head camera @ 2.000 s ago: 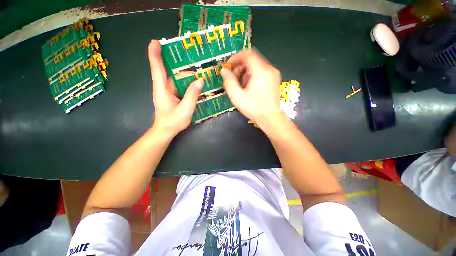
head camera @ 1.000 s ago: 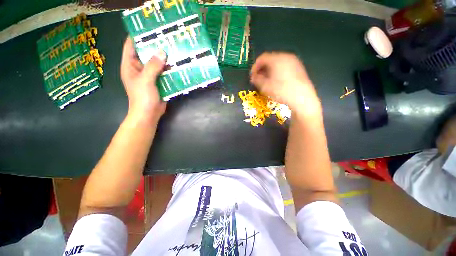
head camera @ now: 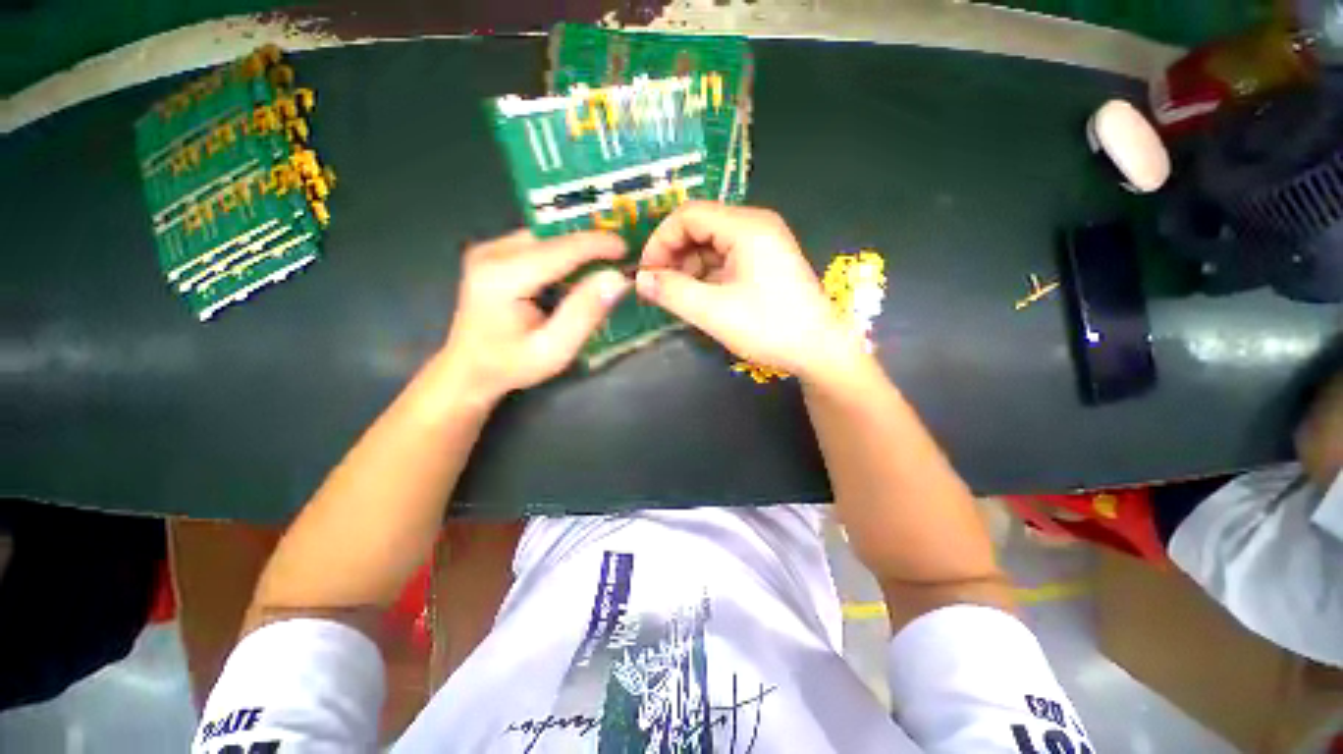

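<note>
A green PCB panel (head camera: 542, 143) with pale rails lies tilted over the stack of unfilled panels (head camera: 589, 52). Yellow parts stick up in its far row, and a few show in its middle row. My left hand (head camera: 530, 309) and my right hand (head camera: 737, 280) meet at the fingertips over the panel's near part. They hide most of that part. Thumb and forefinger of each hand are close together; whatever lies between them is too small or hidden to tell. A loose pile of yellow parts (head camera: 851, 283) lies beside and partly behind my right wrist.
A fanned stack of filled panels (head camera: 221, 192) lies at left. At right are a stray yellow piece (head camera: 1037, 292), a black phone (head camera: 1109, 312), a white oval object (head camera: 1130, 145) and a dark ribbed fan (head camera: 1267, 184). Another person's sleeve (head camera: 1267, 552) shows at the right edge.
From one second ago, the panel has moved right, back over the stack. My right hand has left the yellow pile and come to the panel. My left hand has moved right to meet it.
</note>
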